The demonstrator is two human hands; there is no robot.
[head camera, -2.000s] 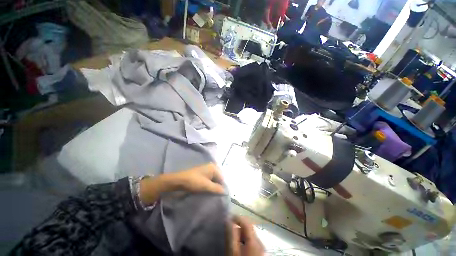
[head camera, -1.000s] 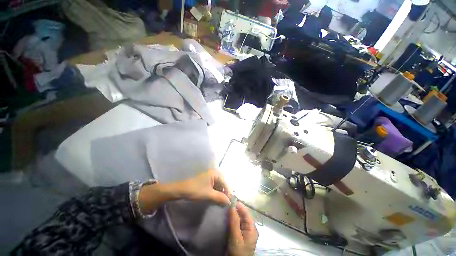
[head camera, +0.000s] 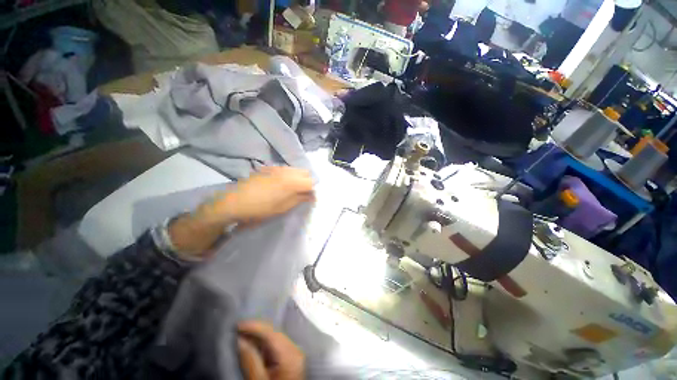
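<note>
The grey garment panel (head camera: 256, 260) hangs in loose folds between my hands, left of the sewing machine (head camera: 475, 237). My left hand (head camera: 256, 197) grips its upper edge, with the fingertips hidden by cloth and glare. My right hand (head camera: 271, 352) holds the lower part, near the bottom edge of the picture; it is partly cut off. The cloth is away from the needle area (head camera: 393, 256), which is in bright glare. A thin dark wire frame (head camera: 319, 274) lies on the bed beside it.
A grey garment bundle (head camera: 230, 111) is heaped at the table's far end. A black cloth pile (head camera: 371, 122) and a tied bundle (head camera: 423, 133) lie beyond the machine. Thread cones (head camera: 586, 130) stand behind it at right. Another sewing machine (head camera: 367, 48) and a person in red (head camera: 403, 13) are behind.
My left hand has moved up and away from my right hand. My right hand has moved left. The panel, lying flatter before, is now pulled up between them and away from the needle area.
</note>
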